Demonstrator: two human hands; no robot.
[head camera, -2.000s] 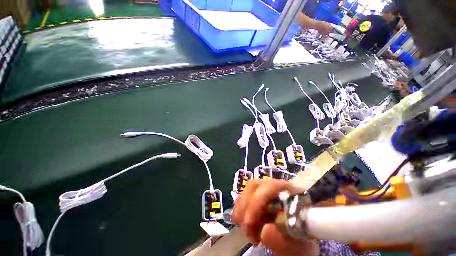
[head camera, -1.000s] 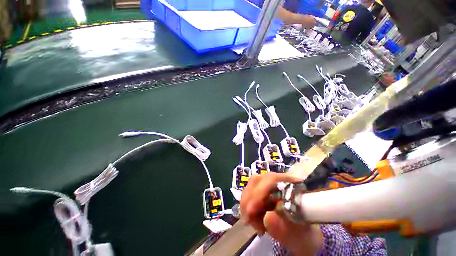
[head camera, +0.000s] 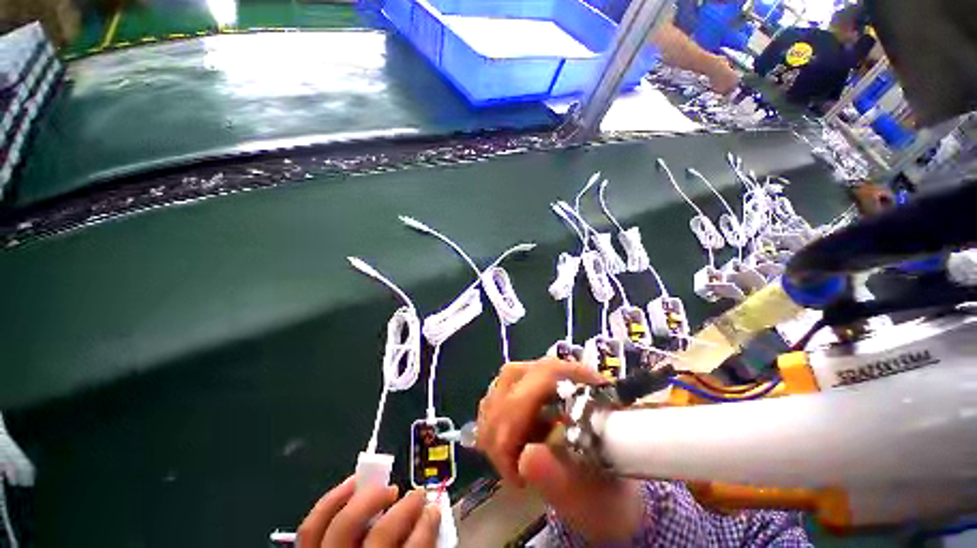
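Observation:
My right hand (head camera: 541, 423) grips the dispensing gun (head camera: 707, 434), a thick white arm with an orange-yellow body. Its pale nozzle (head camera: 463, 435) points left, its tip at the upper part of an open power adapter (head camera: 433, 455) with a dark inside and yellow block. My left hand (head camera: 370, 519) is at the bottom edge, partly cut off. Its fingers are on a second white adapter (head camera: 374, 469), whose inside is not visible, and by the white flap (head camera: 445, 521) below the open one. Bundled white cables (head camera: 402, 348) run up from both.
More open adapters (head camera: 607, 356) with cables lie on the dark green belt (head camera: 214, 364) along the pale edge rail (head camera: 712, 343). Others crowd farther right. A blue bin (head camera: 504, 54) and a metal post (head camera: 625, 66) stand beyond. Another person's arm (head camera: 696, 59) is at upper right.
My left hand has come into view at the bottom. Two cabled adapters from the left now lie closer to the others. The nozzle tip is now at an open adapter, and my right hand sits slightly farther left.

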